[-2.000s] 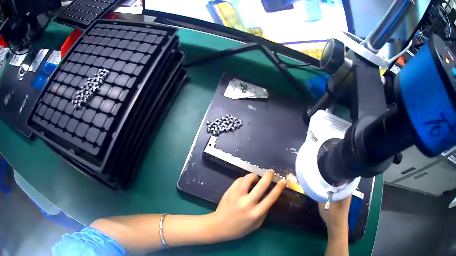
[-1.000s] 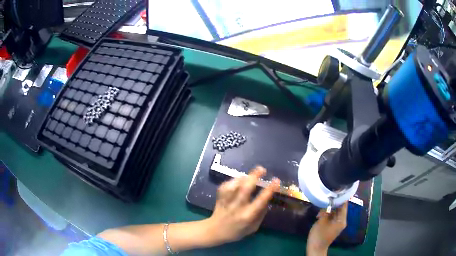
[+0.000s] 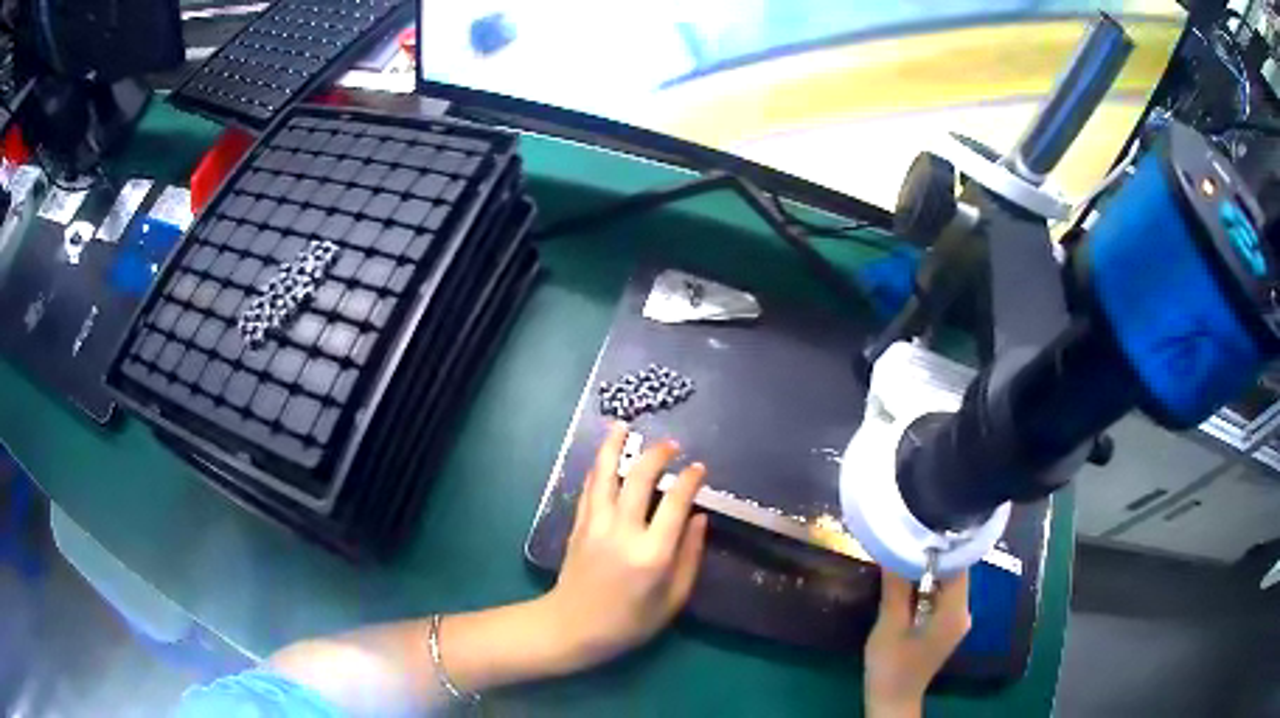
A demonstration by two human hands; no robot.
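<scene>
A long narrow inspection strip lies on the black work mat, its right part passing under the white ring light of the video microscope. My left hand rests on the strip's left end, fingers slightly apart, thumb near its front side. My right hand is at the strip's right part, just below the ring light; its fingertips are partly hidden and I cannot tell what they hold. A pile of small black-and-silver components lies on the mat beyond the strip's left end.
A tall stack of black blister trays stands at left with a component cluster on top. A silver-grey plate or bag lies at the mat's far edge. The monitor stands behind; the microscope's stand arm rises at right.
My left hand has moved left along the strip to its end. My right hand has stayed near the ring light. The magnified picture on the monitor has changed.
</scene>
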